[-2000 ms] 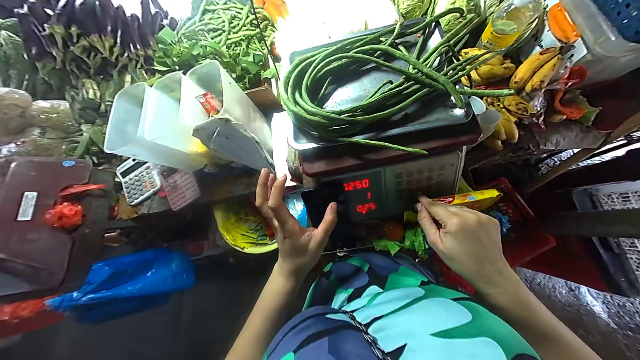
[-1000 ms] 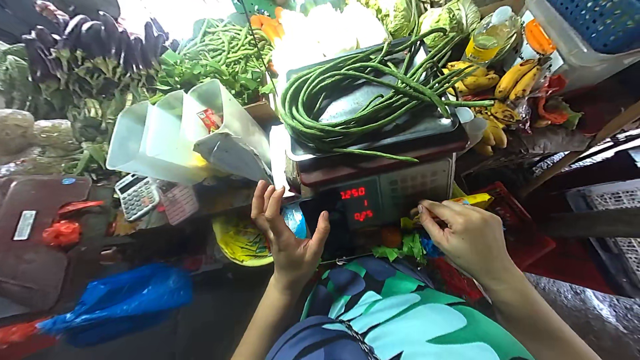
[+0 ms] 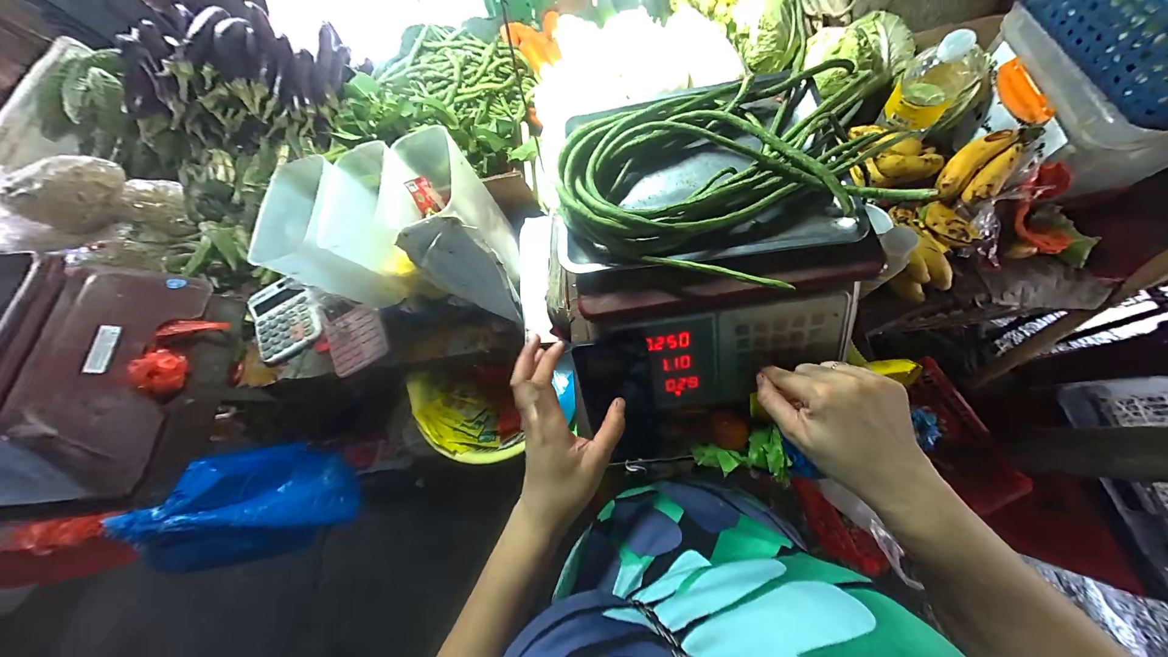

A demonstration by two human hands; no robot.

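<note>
A coil of long green beans (image 3: 675, 196) lies on the metal tray (image 3: 584, 265) of a digital scale (image 3: 785, 328). Red figures glow on its display (image 3: 675, 363), left of the keypad. My left hand (image 3: 561, 438) is palm up at the scale's lower left, fingers spread, its thumb overlapping a flat black object (image 3: 616, 392), perhaps a phone; I see no clear grip on it. My right hand (image 3: 844, 424) has curled fingers, thumb and forefinger together just below the keypad, and nothing visible between them.
Clear plastic containers (image 3: 319, 228), a calculator (image 3: 285, 319) and a blue plastic bag (image 3: 255, 502) are to the left. Eggplants (image 3: 228, 55) and short green beans (image 3: 461, 78) are piled behind. Bananas (image 3: 981, 164) and a bottle of yellow liquid (image 3: 922, 91) stand right; a red basket (image 3: 967, 438) sits lower right.
The lower two display lines now show different figures; the top one reads the same. My right hand has come slightly down from the keypad. The beans lie as before.
</note>
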